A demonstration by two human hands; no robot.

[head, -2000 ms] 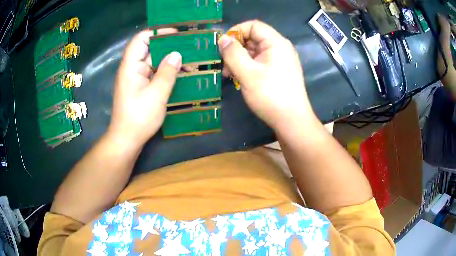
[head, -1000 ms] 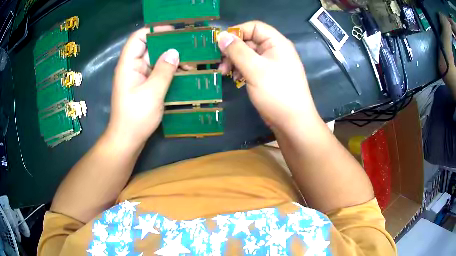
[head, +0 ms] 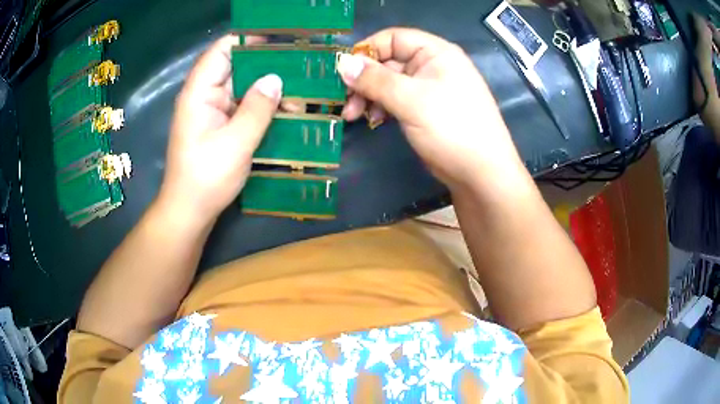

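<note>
A green circuit board panel (head: pixel 296 140) of several joined boards runs up and down in front of me, its top cut off by the picture's edge. My left hand (head: pixel 225 118) grips its left side, thumb on top of the second visible board, fingers partly hidden beneath. My right hand (head: pixel 403 91) pinches a small orange flex cable (head: pixel 364 50) between thumb and forefinger at that board's right end. Whether the flex is seated cannot be told. More orange (head: pixel 374 122) shows below the right fingers. The lower two boards have pale strips at their right ends.
A stack of fitted panels (head: pixel 77 134) with yellow flex cables lies at left. A white card (head: pixel 515 33), tweezers (head: pixel 545 102), scissors (head: pixel 561 40) and a dark-handled tool (head: pixel 618 99) lie at right. An open cardboard box (head: pixel 638 245) with red material is below. Another person's arm (head: pixel 705 71) shows at far right.
The panel's lower end has swung slightly to the left. The right thumb and flex cable stay at the second board's right end, with small finger shifts.
</note>
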